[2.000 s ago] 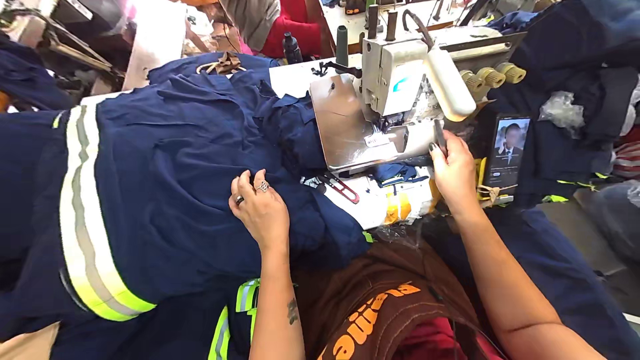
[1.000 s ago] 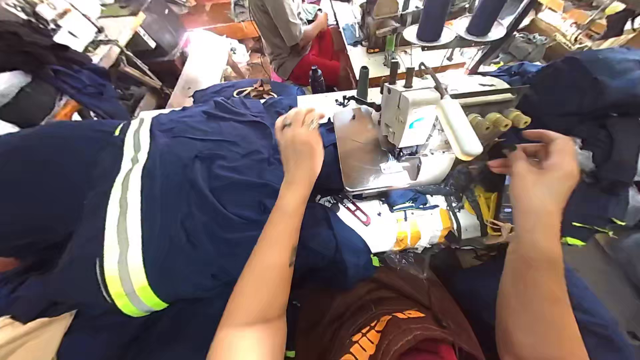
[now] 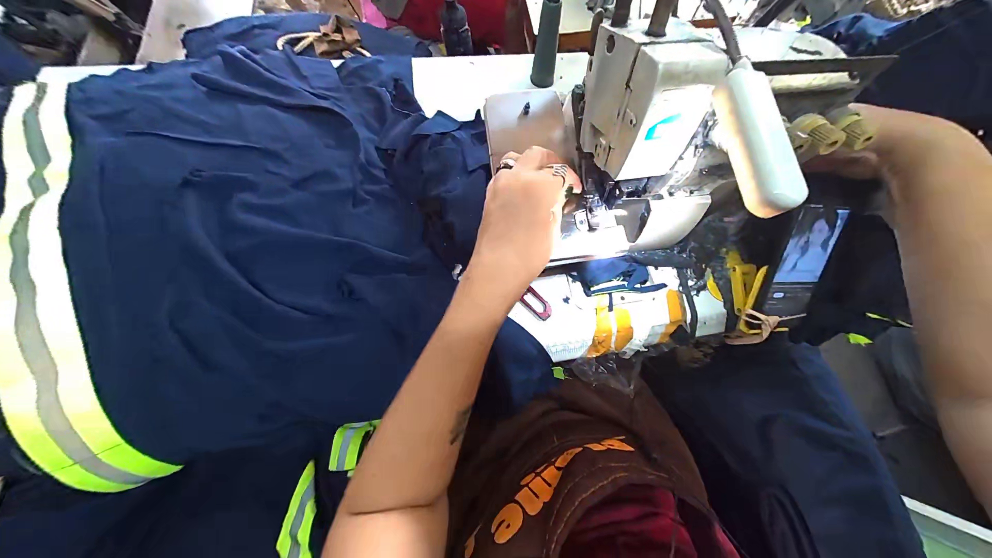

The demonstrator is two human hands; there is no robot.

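My left hand point(image 3: 531, 194), with rings on its fingers, is bent at the needle area of an overlock-type sewing machine point(image 3: 651, 108), over its metal plate. Whether its fingertips hold anything is hidden. My right hand point(image 3: 841, 161) reaches behind the machine's right end, under the tension knobs point(image 3: 821, 133); its fingers are mostly out of sight. Navy fabric point(image 3: 256, 232) with a reflective band point(image 3: 39, 310) spreads over the table left of the machine, its bunched edge beside the metal plate. A lit lamp point(image 3: 759, 139) hangs at the machine's front.
Red thread snips point(image 3: 536, 304) lie on the table's front edge, near orange tape point(image 3: 612, 329). A phone point(image 3: 806, 252) with a lit screen stands at right beside a yellow holder point(image 3: 742, 287). A dark bottle point(image 3: 456, 29) and a thread cone point(image 3: 546, 43) stand behind.
My left hand has moved right, from the fabric beside the plate to the needle area. My right hand, seen by the knobs a second ago, is now partly hidden behind the machine's end.
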